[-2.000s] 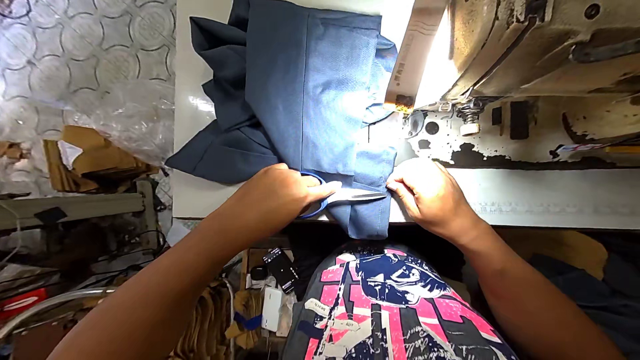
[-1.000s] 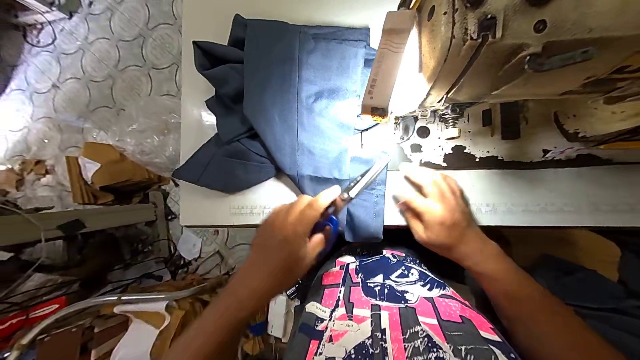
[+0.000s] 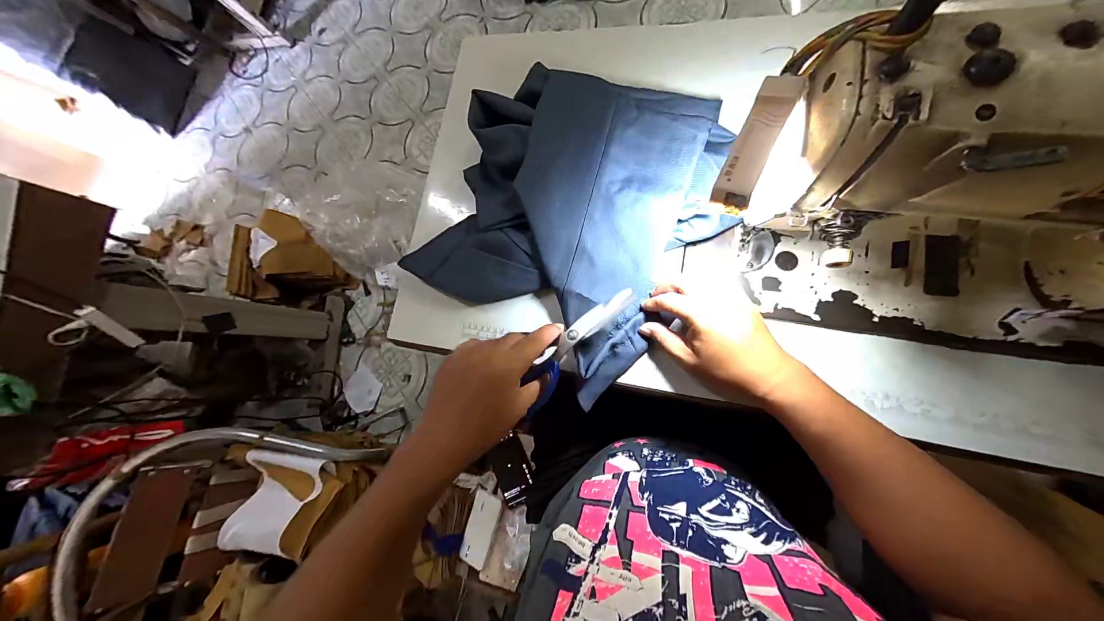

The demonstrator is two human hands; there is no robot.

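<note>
My left hand (image 3: 487,379) grips the blue handles of a pair of scissors (image 3: 595,326), whose blades lie over the lower part of a dark blue cloth garment (image 3: 595,190). At the right edge of that lower part, the fingers of my right hand (image 3: 707,336) pinch the cloth close to the blade tips. The garment lies on the white table of a sewing machine (image 3: 949,147), with a bunched, folded part to its left. Whether the blades are closed on the cloth, I cannot tell.
The machine's head and metal bed fill the right side, with a pale strip (image 3: 759,142) hanging by the needle area. Printed ruler marks run along the table's front edge (image 3: 423,341). Brown pieces (image 3: 280,254) and a curved metal tube (image 3: 103,483) are at the left.
The right hand, apart from the cloth a second ago, now holds its edge. The scissors have come down over the lower cloth, which now slants. The view has shifted left.
</note>
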